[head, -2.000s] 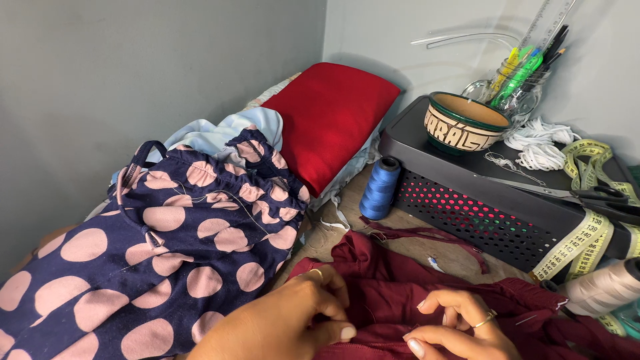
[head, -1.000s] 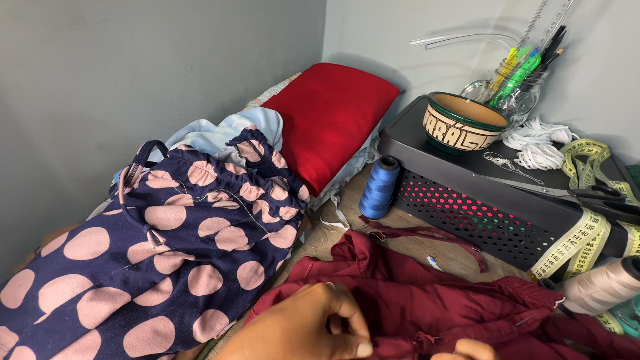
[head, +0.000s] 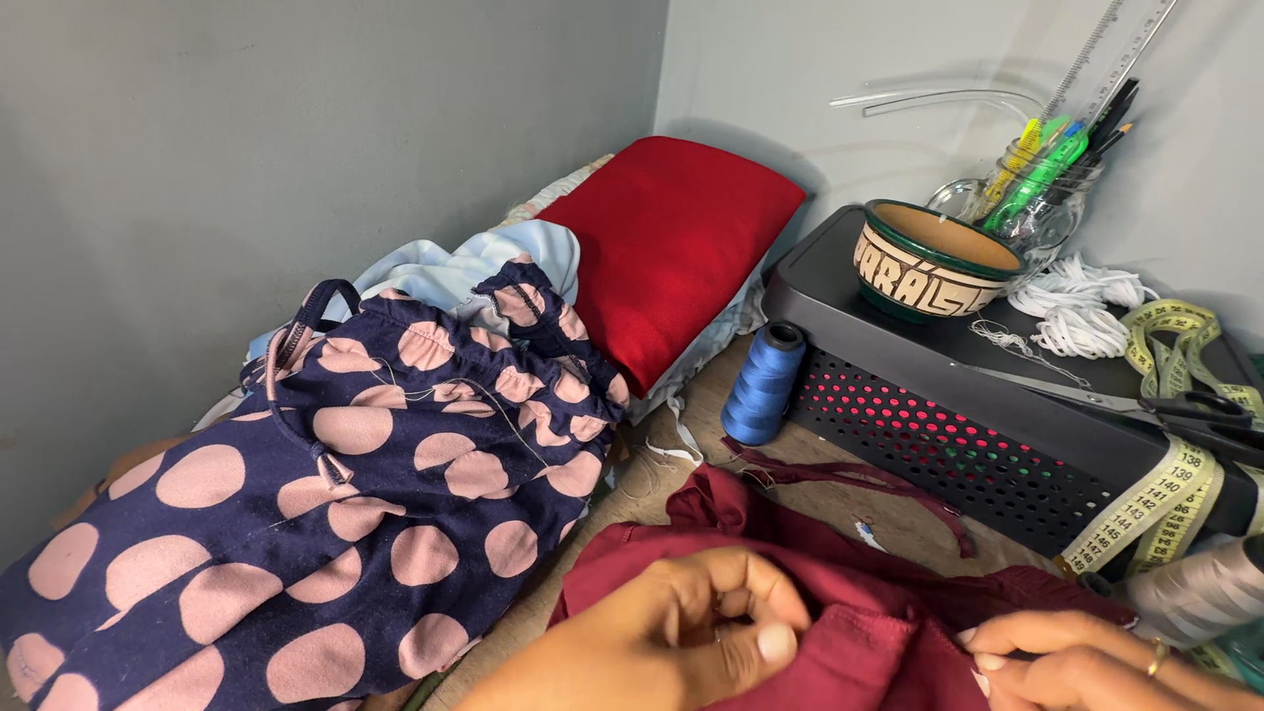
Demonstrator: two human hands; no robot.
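Maroon fabric (head: 849,642) with a stitched seam lies bunched at the bottom centre. My left hand (head: 691,632) is over its left part, thumb and curled fingers close together; whether cloth is between them is unclear. At the lower right my right hand (head: 1076,662), with a ring on one finger, pinches the fabric's edge between thumb and forefinger. A narrow maroon strip (head: 859,479) lies just behind the fabric. Navy cloth with pink dots (head: 336,533) is heaped to the left of my left hand.
Folded red cloth (head: 681,247) lies behind. A blue thread cone (head: 763,383) stands beside a perforated black box (head: 938,434), which carries a painted bowl (head: 933,262), white cord (head: 1076,306), scissors (head: 1200,413) and a tape measure (head: 1150,494). A beige thread cone (head: 1200,592) is at right.
My right hand, low at the frame's edge a second ago, shows more fully and farther right. The maroon fabric between my hands has shifted and now shows a raised seam.
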